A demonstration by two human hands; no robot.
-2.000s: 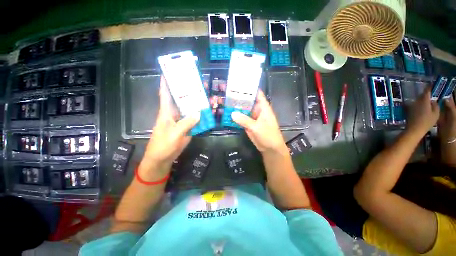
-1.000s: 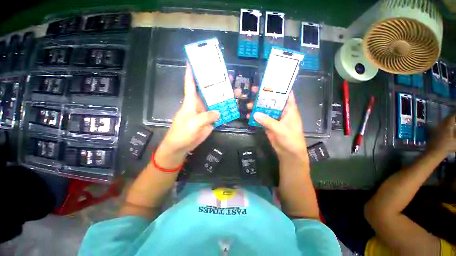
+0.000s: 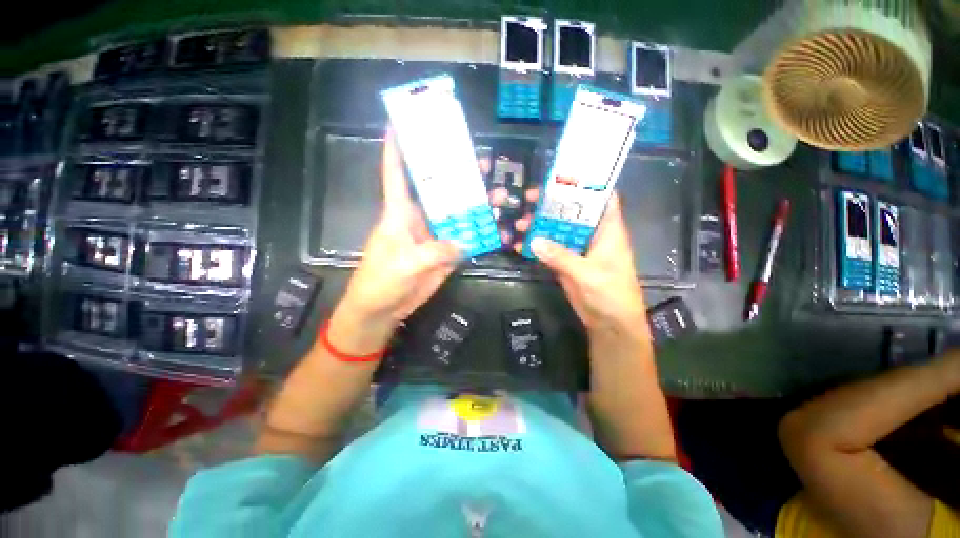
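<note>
My left hand (image 3: 395, 263) holds a blue keypad phone (image 3: 437, 158) upright, its screen lit white, with my thumb on the lower keys. My right hand (image 3: 595, 268) holds a second blue phone (image 3: 584, 158), its screen also lit white with a small orange-red mark low on it, my thumb at the lower keys. Both phones are above a clear plastic tray (image 3: 347, 260). A phone back (image 3: 508, 181) shows in the tray between my hands. Loose black batteries lie near my body, one (image 3: 523, 338) between my forearms and another (image 3: 296, 299) left of my left forearm.
Trays of phones lying back side up (image 3: 205, 182) are at left. Three blue phones (image 3: 521, 68) with dark screens lie behind my tray. A red marker (image 3: 730, 223), a red pen (image 3: 767, 260) and a fan (image 3: 842, 89) are at right. Another person's arm (image 3: 863, 426) is at far right.
The view has shifted since the earliest frame. Both phones stay in my hands; the right one's screen now shows an orange-red mark. The other person's arm has moved lower at the right.
</note>
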